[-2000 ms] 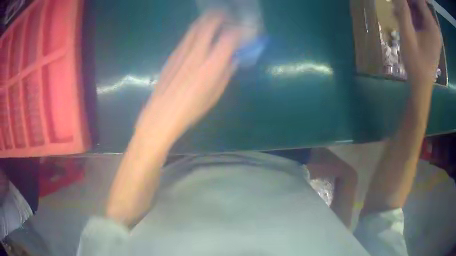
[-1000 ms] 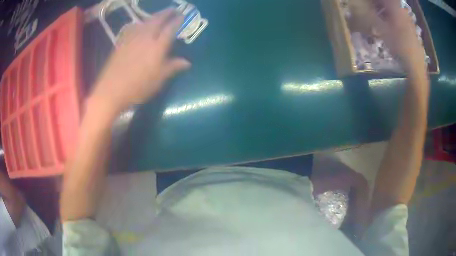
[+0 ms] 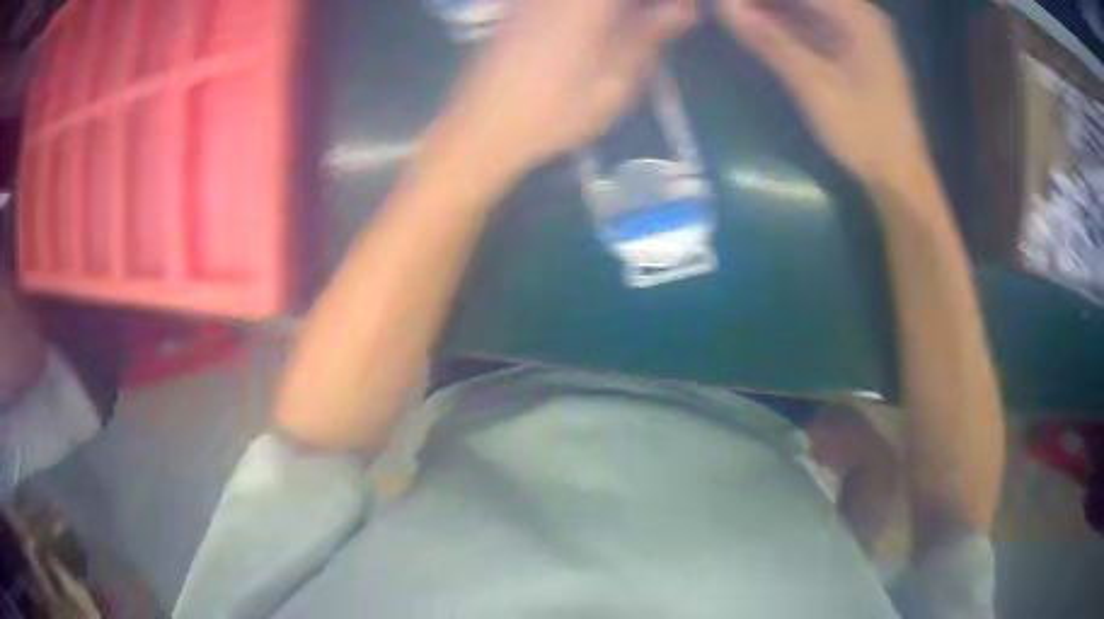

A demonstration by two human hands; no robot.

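A looped metal frame point(image 3: 696, 150) hangs or lies below my left hand, over the green bench. Its round plate with a blue band point(image 3: 654, 218) is at the end nearer to me. My left hand point(image 3: 551, 73) is at the top of the picture, closed around the frame's far part. My right hand point(image 3: 817, 61) is close beside it, fingers bent together at the top edge. Whether the right fingers hold something is hidden by blur and the picture's edge.
A red-orange crate point(image 3: 164, 157) stands at the left. A cardboard box point(image 3: 1027, 157) with small white-clear fittings point(image 3: 1071, 181) is at the right edge. Part of another blue-banded piece point(image 3: 470, 15) lies beyond my left forearm. A person's sleeve point(image 3: 49, 417) shows at lower left.
My left hand has moved right from the frames at the left and now has a frame. My right hand has left the parts box and come to the middle beside it. The view has shifted.
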